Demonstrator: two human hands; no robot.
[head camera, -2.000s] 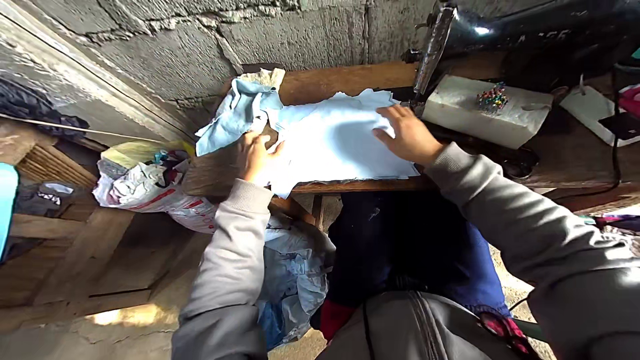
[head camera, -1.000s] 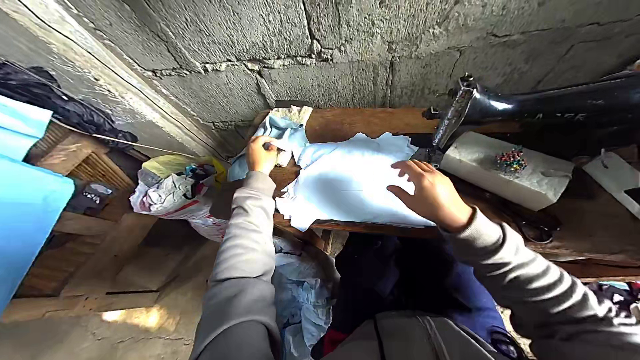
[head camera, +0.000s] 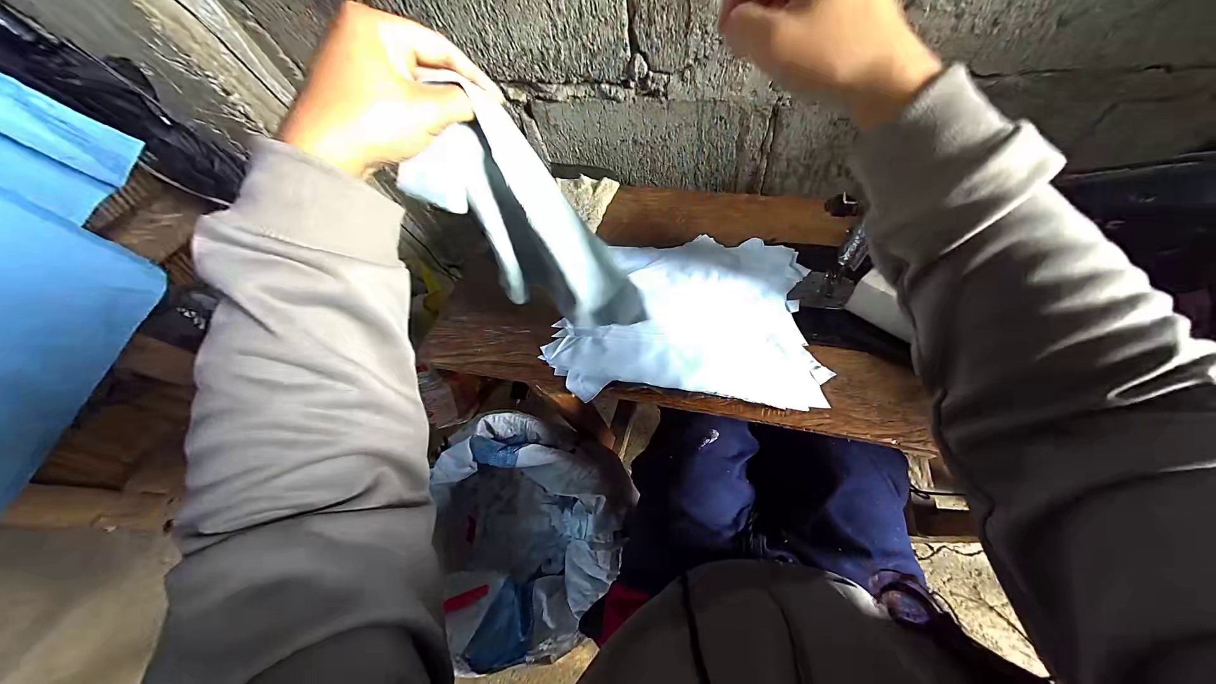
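Note:
My left hand (head camera: 385, 90) is raised at the upper left, its fingers closed on a light blue cloth piece (head camera: 546, 223) that hangs down toward the table, blurred by motion. Beneath the cloth's lower end, a stack of pale blue cut fabric pieces (head camera: 712, 332) with jagged edges lies on the wooden sewing table (head camera: 703, 214). My right hand (head camera: 822, 47) is up near the top edge, in front of the block wall; its fingertips are partly cut off by the frame, so whether they hold anything is hidden.
Part of a sewing machine (head camera: 850, 252) shows at the right, mostly behind my right sleeve. A cream cloth scrap (head camera: 591, 198) lies at the table's back left. Below the table stands a bag with fabric scraps (head camera: 532, 532). Blue fabric (head camera: 66, 275) hangs at the far left.
Both hands have risen from the table. My left hand has lifted the light blue cloth from the table's left end; my right hand has left the fabric stack.

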